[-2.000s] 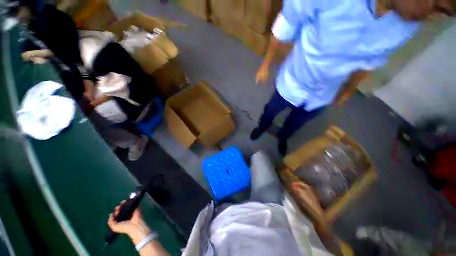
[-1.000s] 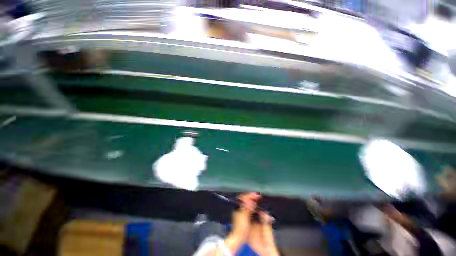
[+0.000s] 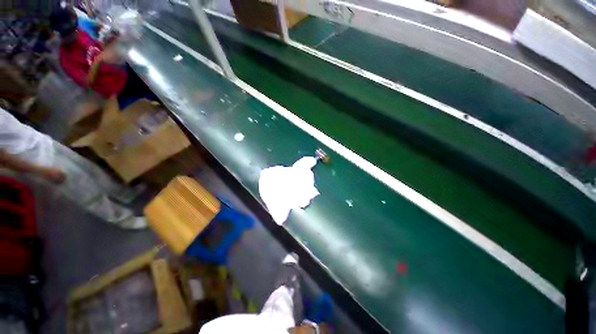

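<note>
A crumpled white cloth [image 3: 287, 189] lies on the green bench near its front edge. A small brassy-silver metal cylinder [image 3: 321, 155] lies touching or close to the cloth's upper end. A bit of skin with a pale wristband, seemingly my left hand [image 3: 304, 328], shows at the bottom edge; it is cut off and blurred, so its fingers and any load are hidden. My right hand is not in view. No screwdriver or housing can be made out in a hand.
The green bench [image 3: 385, 261] runs diagonally, with pale rails. A yellow-orange slatted stool [image 3: 182, 214], blue stool [image 3: 219, 231], open carton [image 3: 134, 140] and another carton [image 3: 173, 293] stand left. A person in red [image 3: 98, 62] sits far left; another in pale clothes [image 3: 78, 176] stands nearer.
The view has swung round from the floor and cartons to the bench and then along it. Both hands, visible together at the bottom one second ago, have mostly left the picture.
</note>
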